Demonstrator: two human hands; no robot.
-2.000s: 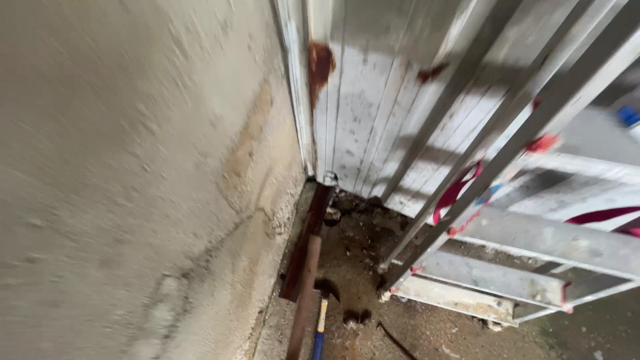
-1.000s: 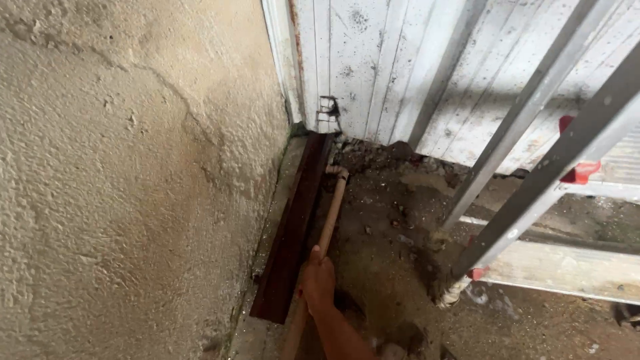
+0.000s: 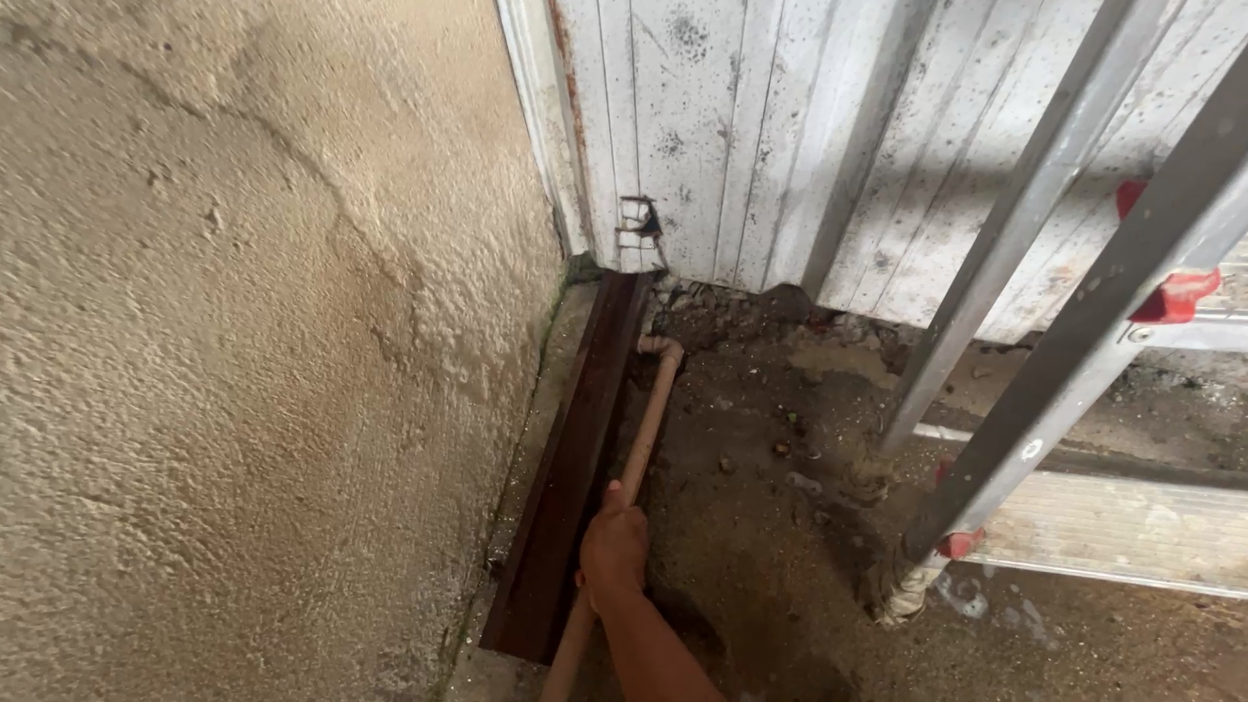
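My right hand (image 3: 616,548) comes in from the bottom and is closed around a tan plastic pipe (image 3: 651,429), thumb pointing along it. At the pipe's far end an elbow fitting (image 3: 665,347) turns left towards a dark reddish-brown channel or beam (image 3: 565,468). That long piece lies beside the pipe, along the foot of the wall, its far end by the white corrugated metal panel (image 3: 751,127). Just above it the panel has a small torn opening (image 3: 639,222) with thin dark bars or wires. The lower end of the pipe runs out of view. My left hand is out of sight.
A rough plastered wall (image 3: 244,370) with a crack rises on the left. At the right stands a metal stepladder (image 3: 1053,361) with red fittings and a wide step (image 3: 1111,531). The concrete floor (image 3: 780,585) is dirty, with rubble (image 3: 741,307) under the panel's lower edge.
My right hand has come into view and taken hold of the pipe. The hammer with a blue and yellow handle, seen in the oldest frame, is out of sight. The view has moved closer.
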